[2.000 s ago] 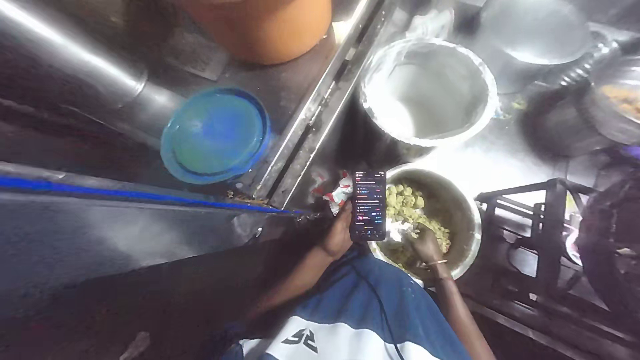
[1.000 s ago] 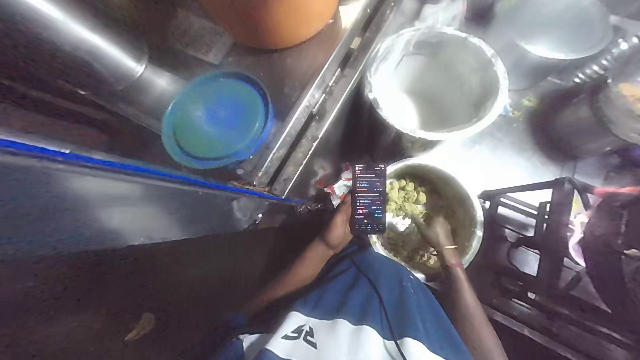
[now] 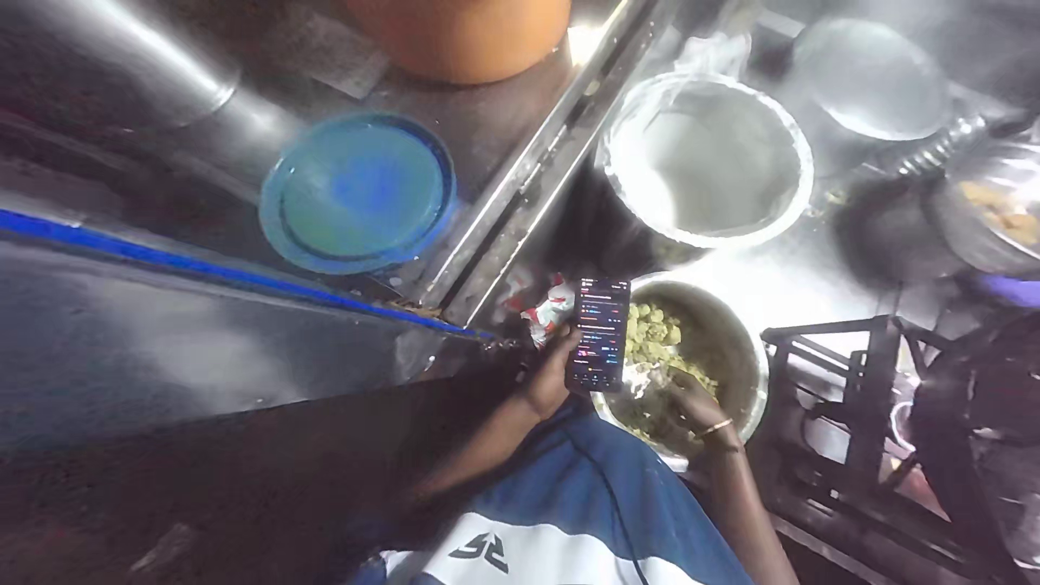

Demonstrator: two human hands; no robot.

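My left hand [image 3: 554, 372] holds a smartphone [image 3: 600, 335] upright, its dark screen lit with writing. Behind the phone's right side stands a round metal pot [image 3: 751, 357] with pale yellow-green food pieces [image 3: 652, 331] heaped at its far left. Inside this pot is my right hand [image 3: 689, 400], a thin bangle at the wrist, its fingers down at the food. Something white and shiny lies by those fingers; what it is, I cannot tell. Whether the fingers grip anything is hidden. A crumpled white and red packet [image 3: 550, 310] lies just left of the phone.
Beyond the pot stands a large pale-rimmed vessel [image 3: 800, 175]. A blue-green round lid or tub [image 3: 366, 191] is at the left, with an orange container [image 3: 467, 41] behind. At right are a black metal frame [image 3: 873, 382] and a metal bowl with food [image 3: 959, 219]. A metal ledge [image 3: 528, 171] runs between.
My right hand has shifted a little within the pot, among the food. The left hand keeps the phone in about the same place.
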